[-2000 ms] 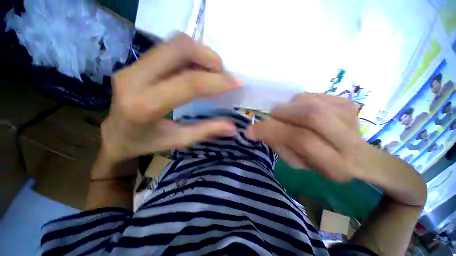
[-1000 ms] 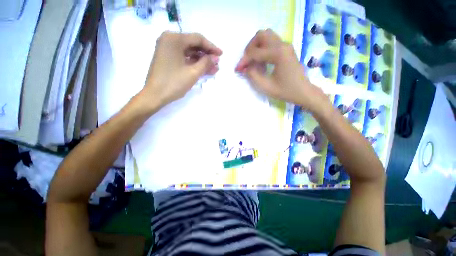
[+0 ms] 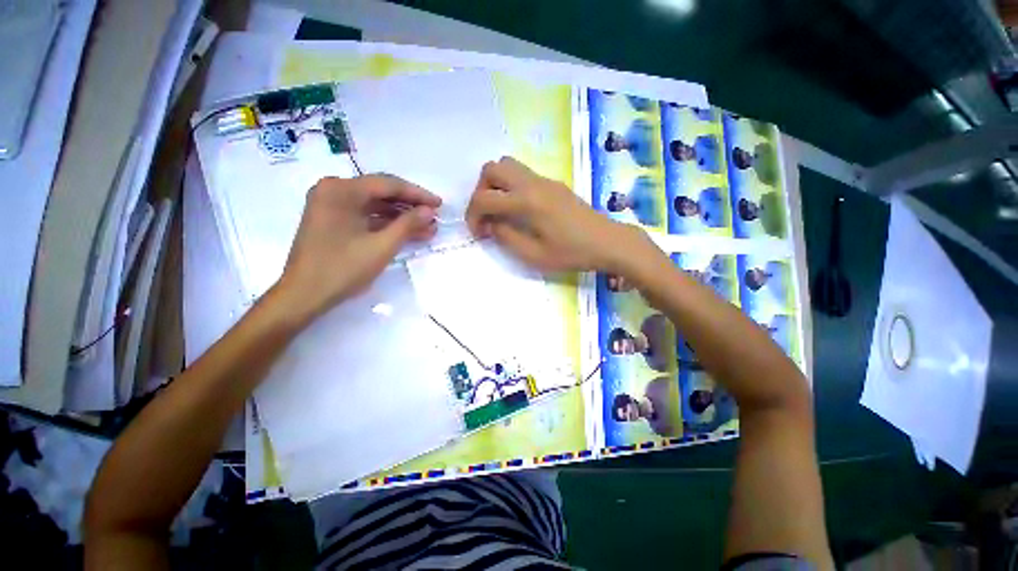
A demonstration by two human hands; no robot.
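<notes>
Two clear panels, an upper one (image 3: pixel 413 123) and a lower one (image 3: pixel 346 368), lie on printed sheets. Green circuit boards with thin wires sit at the upper left (image 3: pixel 296 100) and lower right (image 3: pixel 495 410). A round silver disc (image 3: pixel 277 141) lies beside the upper board. My left hand (image 3: pixel 363 229) and my right hand (image 3: pixel 536 221) are bare and close together over the seam between the panels. Their fingertips are bent together a short gap apart. Something thin and pale shows between them, but whether either hand pinches it cannot be told.
The printed sheet (image 3: pixel 698 212) with portrait pictures extends right under my right forearm. Black scissors (image 3: pixel 832 284) lie on the green bench. A tape ring (image 3: pixel 900 341) rests on a white sheet (image 3: pixel 949 323). Stacked boards (image 3: pixel 67 201) stand at the left. Crumpled white liner (image 3: pixel 56 480) is at lower left.
The view has swung from my lap to the bench, then shifted slightly. My hands are now closer together over the panels, whose outlines and both boards show more clearly.
</notes>
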